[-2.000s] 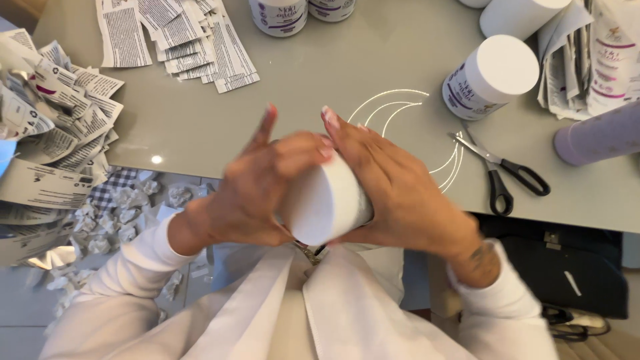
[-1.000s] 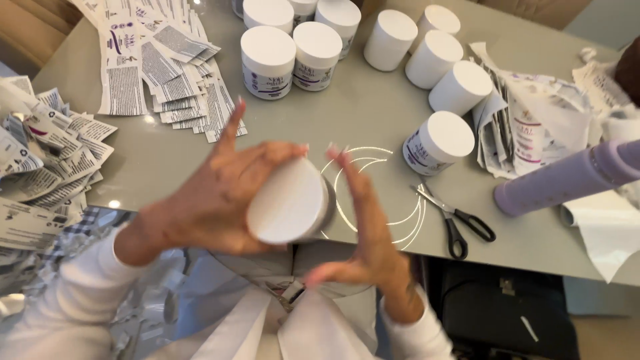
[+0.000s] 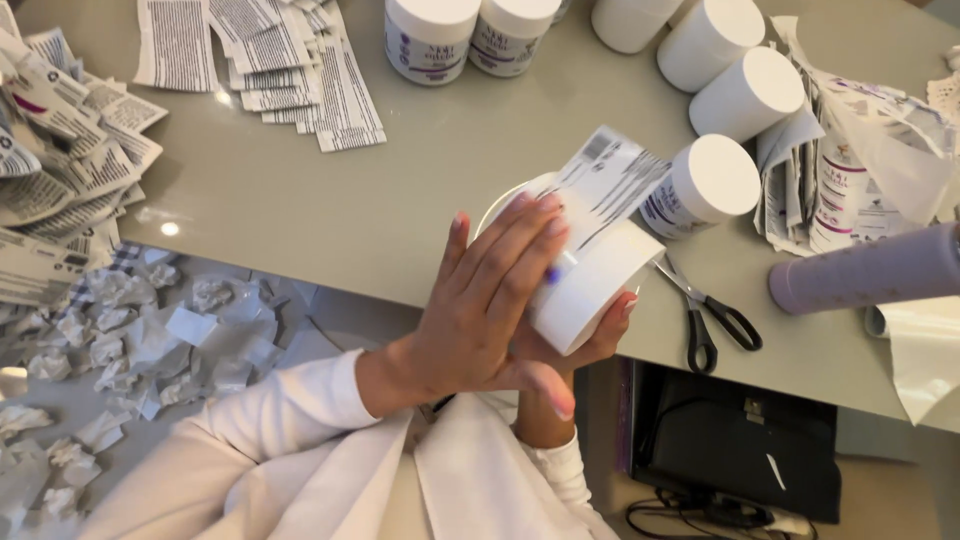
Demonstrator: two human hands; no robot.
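Observation:
A white plastic jar with a lid (image 3: 600, 289) lies tilted in my right hand (image 3: 611, 330), whose fingers curl under and around it. A printed label (image 3: 611, 180) is partly on the jar, its far end sticking out past the side. My left hand (image 3: 499, 289) lies flat over the label and jar with its fingers extended; the palm side is hidden. Just beyond the jar stands a labelled white jar (image 3: 701, 187). Black-handled scissors (image 3: 701, 307) lie on the table to the right of my right hand, blades partly behind the jar.
Printed label strips (image 3: 300, 67) lie at the back left, with a label pile (image 3: 67, 142) at the far left. Crumpled backing paper (image 3: 157, 322) covers the floor. Labelled jars (image 3: 431, 41), plain white jars (image 3: 746, 94), a bundle of labels (image 3: 840, 187) and a lilac bottle (image 3: 862, 270) stand or lie around.
My hands have moved right with the jar and turned it. A printed label now shows on it. My left hand has come to lie flat across label and jar.

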